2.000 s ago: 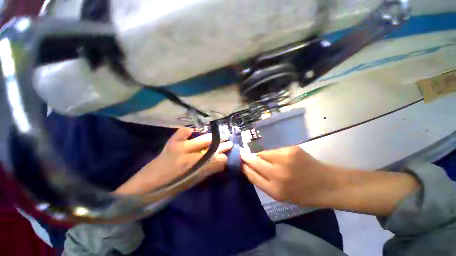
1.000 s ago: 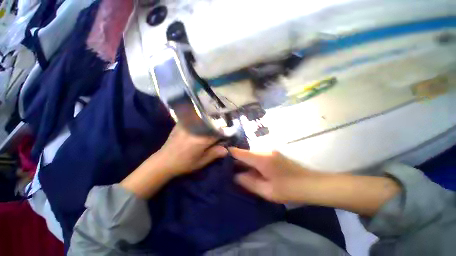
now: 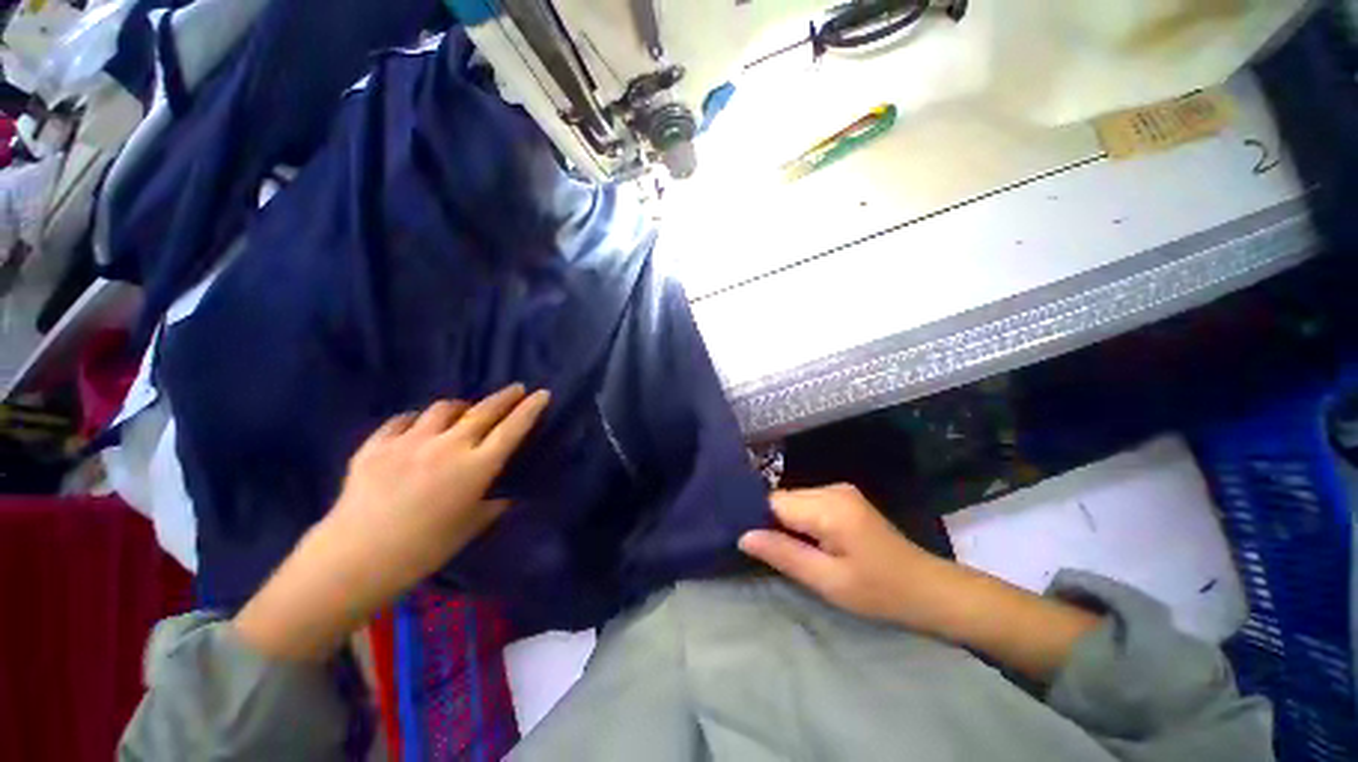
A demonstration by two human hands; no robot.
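A navy garment panel (image 3: 402, 298) spreads from the sewing machine's needle area down to the lap. The machine's needle and presser area (image 3: 633, 157) is at the top centre, over the panel's upper edge. My left hand (image 3: 432, 476) lies flat on the panel, palm down, fingers slightly spread. My right hand (image 3: 842, 551) pinches the panel's lower right corner between thumb and fingers, beside the table's front edge.
Yellow-and-green snips (image 3: 843, 140) and a tan label (image 3: 1165, 125) are on the machine bed. A marked measuring strip (image 3: 1028, 319) runs along the table's front edge. A blue plastic crate (image 3: 1293, 551) is at right, red cloth (image 3: 90, 625) at lower left, and garments are piled at upper left.
Both hands have moved from the needle area down towards the lap. The left now lies on the spread panel, the right holds its corner. The view has shifted, showing more lap and table edge.
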